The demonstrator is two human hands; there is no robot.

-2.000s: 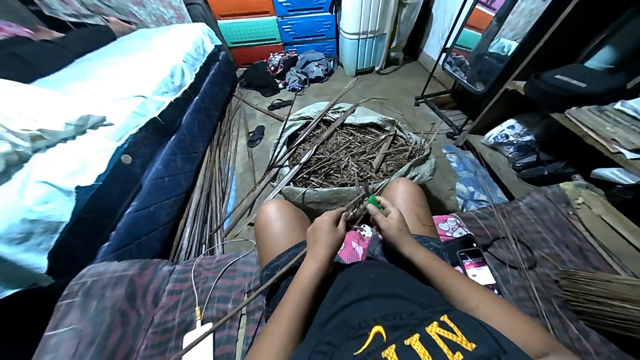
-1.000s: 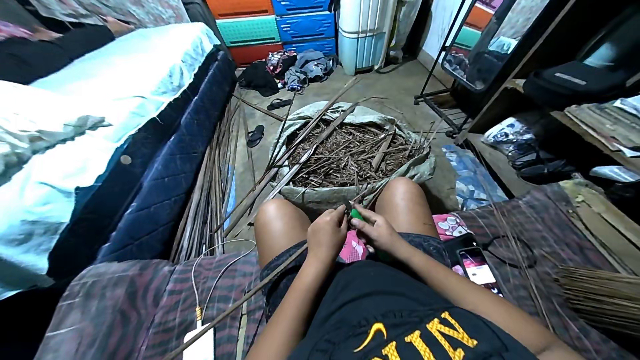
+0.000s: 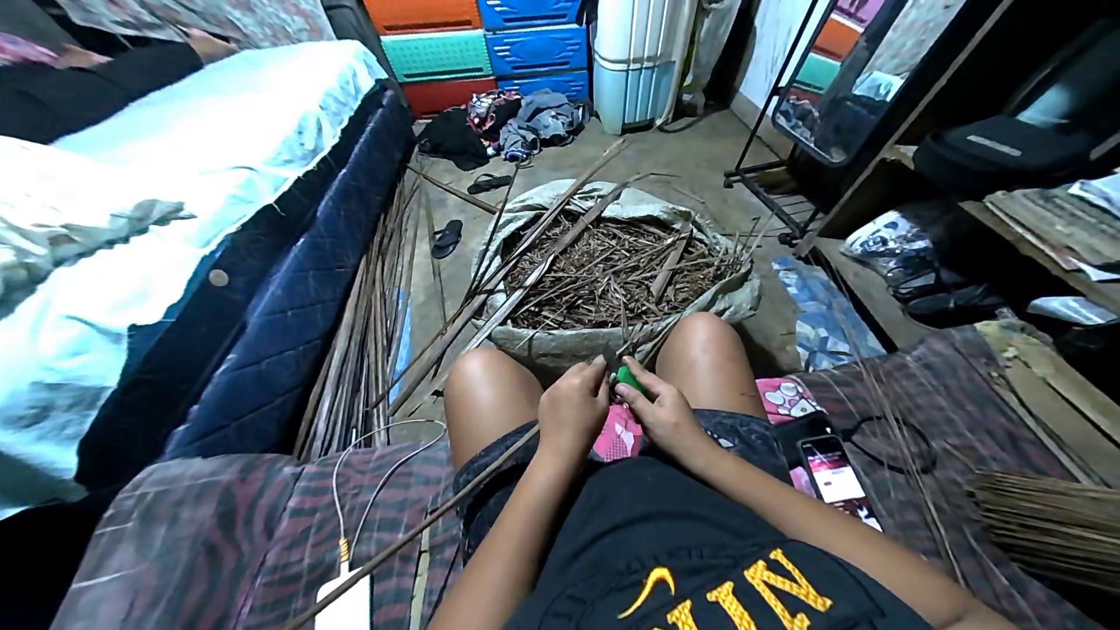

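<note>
My left hand (image 3: pixel 570 409) is closed around a long thin brown stalk (image 3: pixel 437 516), which slants back over my left thigh towards a white power bank (image 3: pixel 344 604). Close beside it, my right hand (image 3: pixel 669 420) grips a small tool with a green handle (image 3: pixel 628 380); its dark end lies by my left fingertips, and its kind cannot be told. Both hands are between my knees, above a pink cloth (image 3: pixel 619 433). Just beyond the knees stands a wide woven sack (image 3: pixel 560 346), its rim rolled down, full of short brown stalk scraps (image 3: pixel 604 280).
Long dry stalks (image 3: pixel 363 324) lean along a blue mattress (image 3: pixel 280 306) at left, where another person's hand (image 3: pixel 210 45) rests. A phone (image 3: pixel 836 481) and a stalk bundle (image 3: pixel 1050 525) lie at right. Slippers (image 3: pixel 447 239), clothes (image 3: pixel 542 118) and a mirror stand (image 3: pixel 787 210) are beyond.
My right hand, with the green-handled tool, has moved in towards my left hand and then slightly apart again. My left hand keeps hold of the stalk throughout.
</note>
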